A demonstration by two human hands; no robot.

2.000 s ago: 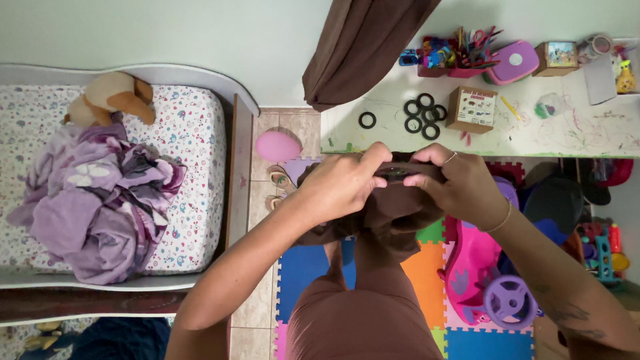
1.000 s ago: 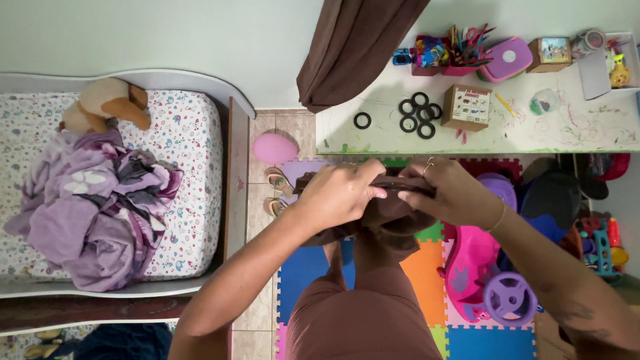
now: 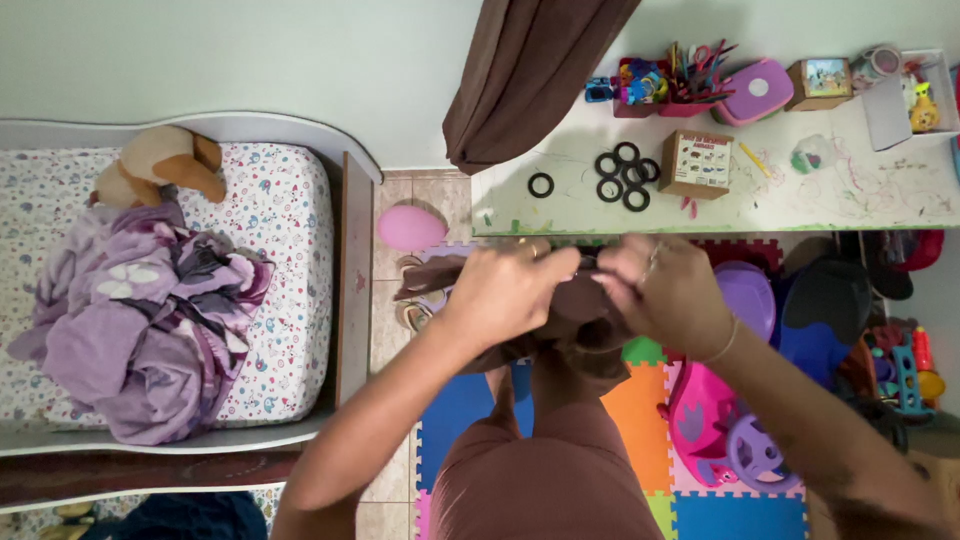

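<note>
Both hands grip the upper edge of a dark brown cloth (image 3: 589,311), whose folds hang below them over my legs. My left hand (image 3: 510,289) pinches the edge between thumb and fingers, with a ring on one finger. Close beside it, my right hand (image 3: 656,289) holds the same edge and is slightly blurred. A dark strip of the edge shows between the two thumbs. Past my left hand, part of brown cloth (image 3: 427,277) sticks out to the left. A brown curtain (image 3: 532,82) hangs beyond the hands, and black rings (image 3: 626,176) lie on the white desk (image 3: 517,214).
A child's bed (image 3: 300,225) with a purple blanket (image 3: 142,330) and a plush dog (image 3: 161,161) stands at left. On the floor are a pink balloon (image 3: 410,227), sandals (image 3: 414,315), foam mats (image 3: 637,420) and a pink ride-on toy (image 3: 701,420). A cardboard box (image 3: 696,163) sits on the desk.
Both hands keep hold of the brown cloth. Its edge between them has shifted, and a piece of cloth now sticks out left of my left hand.
</note>
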